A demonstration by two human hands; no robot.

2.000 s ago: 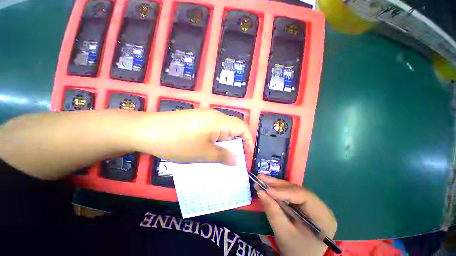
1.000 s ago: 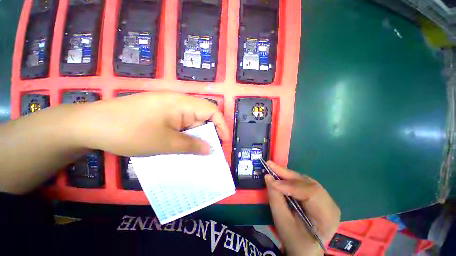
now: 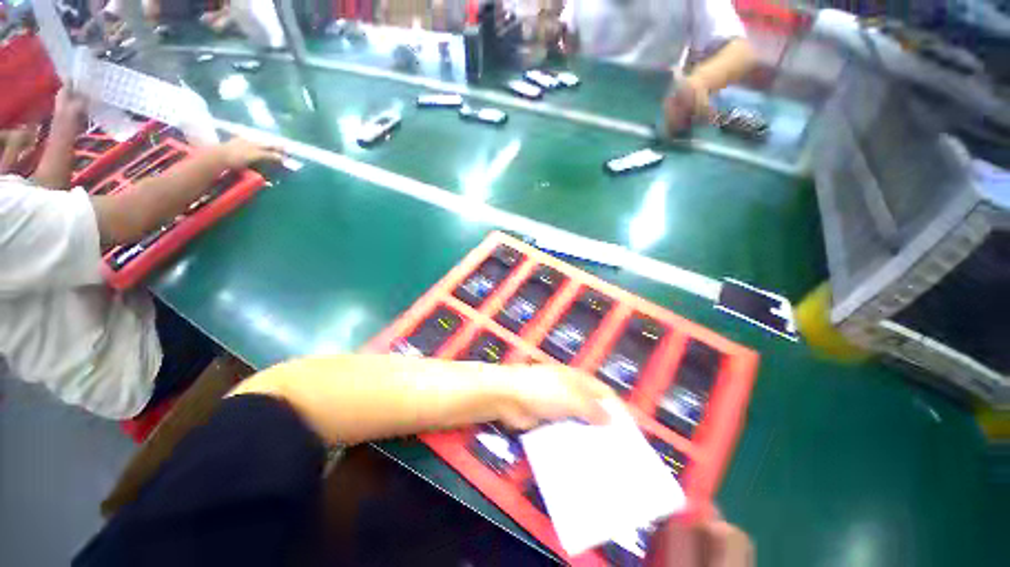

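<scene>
The red-orange tray (image 3: 724, 432) lies on the green bench in front of me with black open-backed phones in its pockets, such as one phone (image 3: 684, 388) at the right end of the far row. My left hand (image 3: 559, 395) reaches across the tray and holds the white label sheet (image 3: 604, 476) over the near row, covering several pockets. My right hand (image 3: 709, 543) is at the bottom edge, blurred and partly cut off, beside the sheet's lower corner. The tweezers cannot be made out.
A grey machine (image 3: 919, 244) with yellow feet stands at the right. A dark rectangle with a white edge (image 3: 758, 308) lies beside it. Loose phones (image 3: 634, 162) lie across the bench's pale strip. Other workers sit opposite and at the left, where another red tray (image 3: 183, 235) lies.
The view has swung up and outward, bringing the far bench, people and machine into sight. My left hand still holds the sheet over the tray. My right hand is now blurred at the bottom edge.
</scene>
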